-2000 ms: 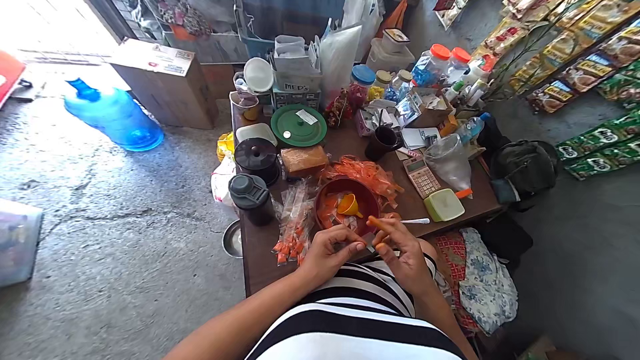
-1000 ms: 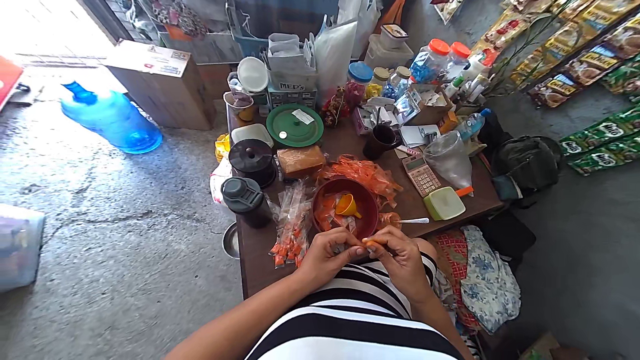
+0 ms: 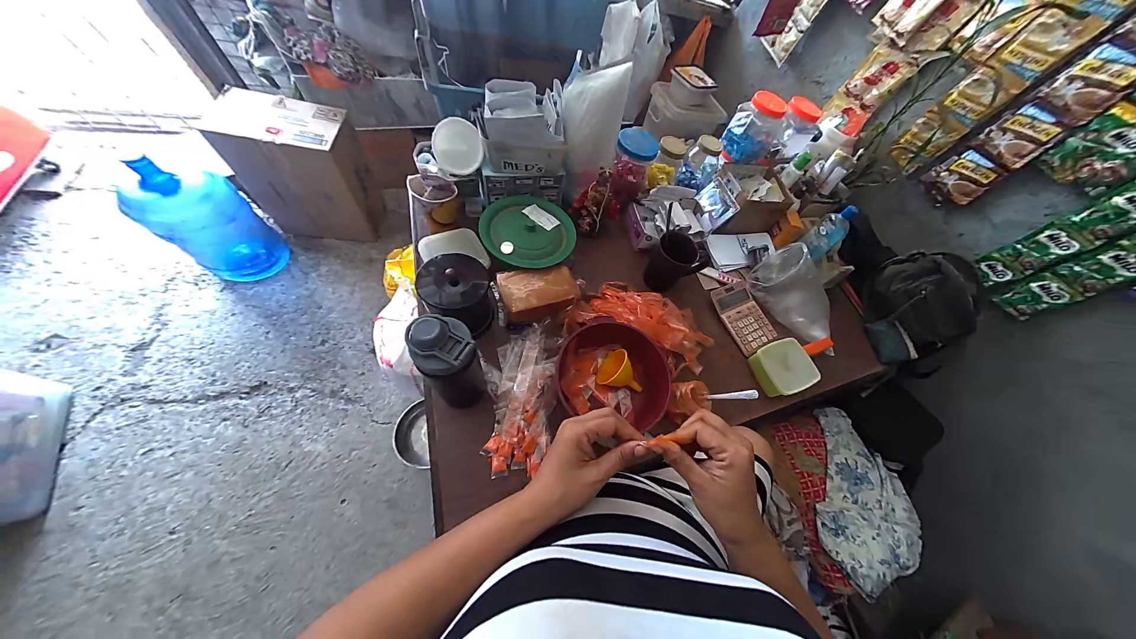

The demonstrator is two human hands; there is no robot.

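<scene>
My left hand [image 3: 590,457] and my right hand [image 3: 714,461] meet above my lap at the table edge. Between their fingertips they pinch a small orange-filled plastic packet [image 3: 667,438]. Just beyond them stands a dark red bowl [image 3: 661,377] with a yellow funnel [image 3: 619,370] and orange packets inside. Left of the bowl lie clear plastic bags [image 3: 524,382] whose lower ends hold orange packets. Orange packets in a heap [image 3: 652,315] lie behind the bowl. To its right, a spoon with a white handle [image 3: 735,395] rests in something orange.
On the brown table [image 3: 461,497] are a dark tumbler [image 3: 444,359], a black lidded container [image 3: 454,288], a green lid [image 3: 526,232], a brown block [image 3: 538,293], a dark mug [image 3: 672,259], a calculator [image 3: 744,318] and a green-lidded box [image 3: 784,366]. A blue water jug [image 3: 209,222] lies on the floor.
My fingertips have shifted on the small packet; two seconds ago the hands were slightly farther apart. The bowl and the things around it have stayed in place.
</scene>
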